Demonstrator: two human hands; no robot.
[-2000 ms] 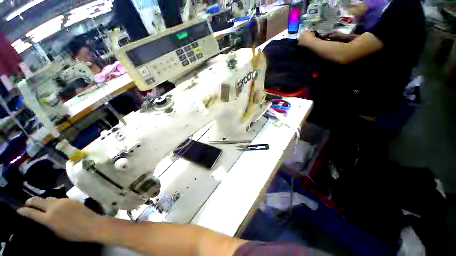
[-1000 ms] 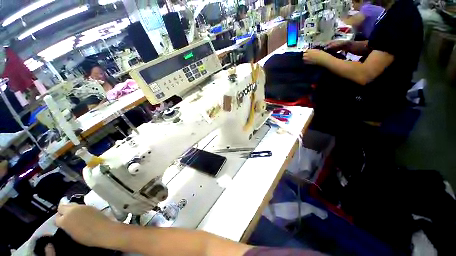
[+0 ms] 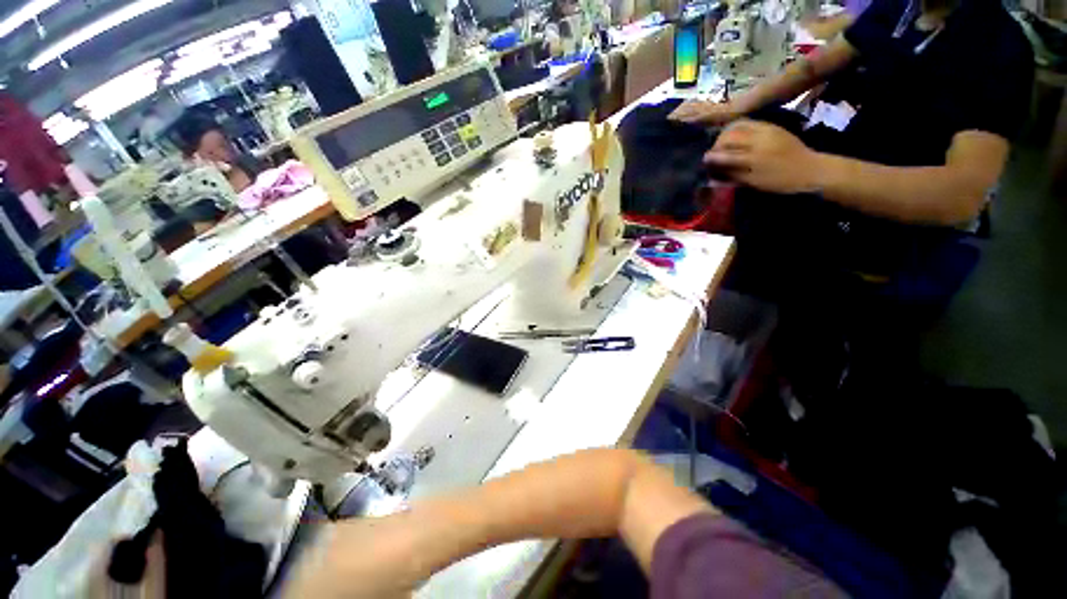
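Black cloth (image 3: pixel 201 521) lies bunched with white cloth (image 3: pixel 76 544) at the lower left, left of the sewing machine (image 3: pixel 374 316). My left hand (image 3: pixel 131 576) is at the bottom left edge, partly cut off and blurred, with the black cloth in its fingers. My right hand (image 3: pixel 339 562) is at the bottom, blurred, below the needle area; its fingers are cut off or too blurred to tell. The presser foot area (image 3: pixel 314 497) is partly hidden by the machine head and the cloth's edge.
A mobile phone (image 3: pixel 477 360), thread snips (image 3: pixel 600 344) and long tweezers (image 3: pixel 532 334) lie on the machine table (image 3: pixel 573 404). A control panel (image 3: pixel 410 140) stands above the machine. Scissors (image 3: pixel 661 248) lie at the right end. Another person (image 3: pixel 924 152) handles black cloth beyond.
My right hand has moved right and down from the cloth at the left to below the needle area. More black and white cloth shows at the left. The other person's hands have moved.
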